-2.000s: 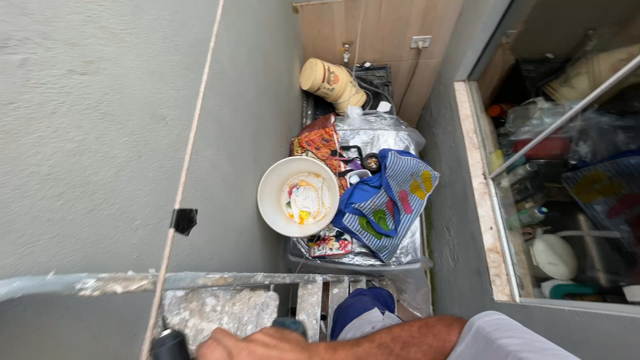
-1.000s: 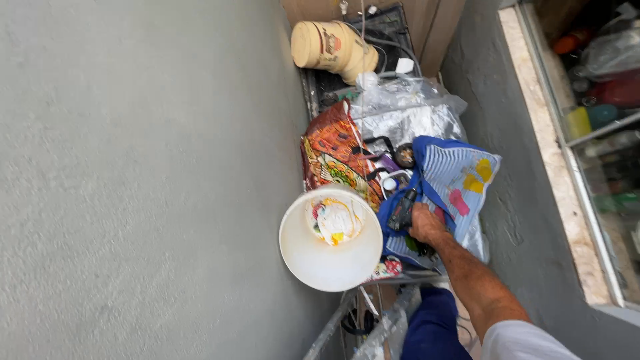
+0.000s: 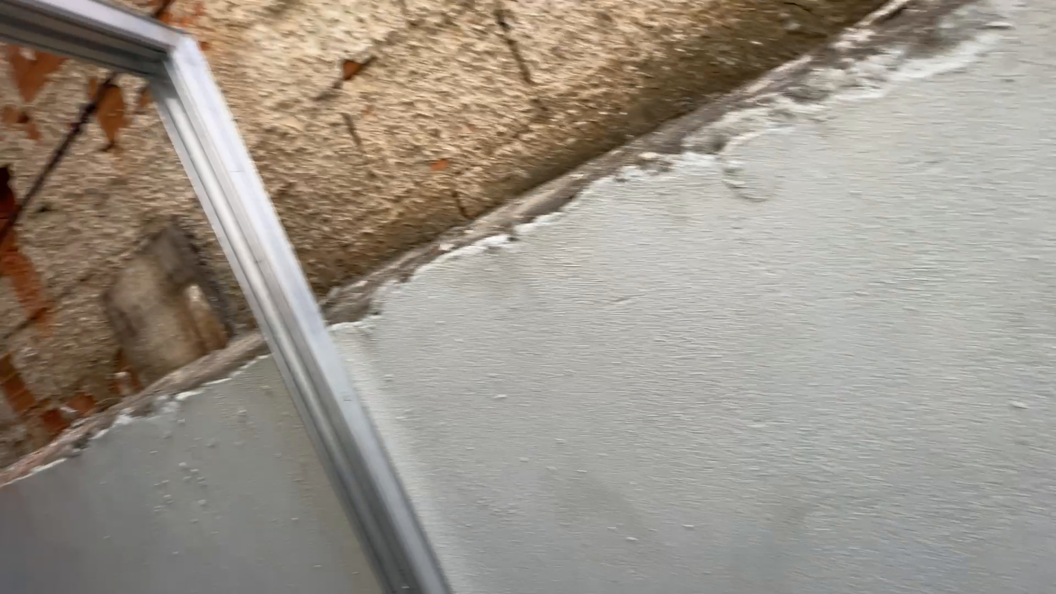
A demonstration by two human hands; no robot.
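Observation:
Neither my left hand nor my right hand shows in the head view, so what they hold or touch is hidden. A grey painted wall (image 3: 701, 346) fills most of the picture, its surface rough and a little blurred. Along its upper border runs a ragged edge of mortar (image 3: 577, 177). An aluminium frame (image 3: 272, 264) crosses the left part, slanting down from the upper left to the bottom.
Above the grey wall rises a rough, unpainted mortar wall (image 3: 429, 99) with bits of orange brick exposed. A dark cable or rod (image 3: 62, 148) runs slantwise at the far left, above a greyish stained patch (image 3: 161, 305).
The view has swung away from the bags and white bucket to the walls and metal frame. The hand seen at the blue striped bag one second ago is out of view.

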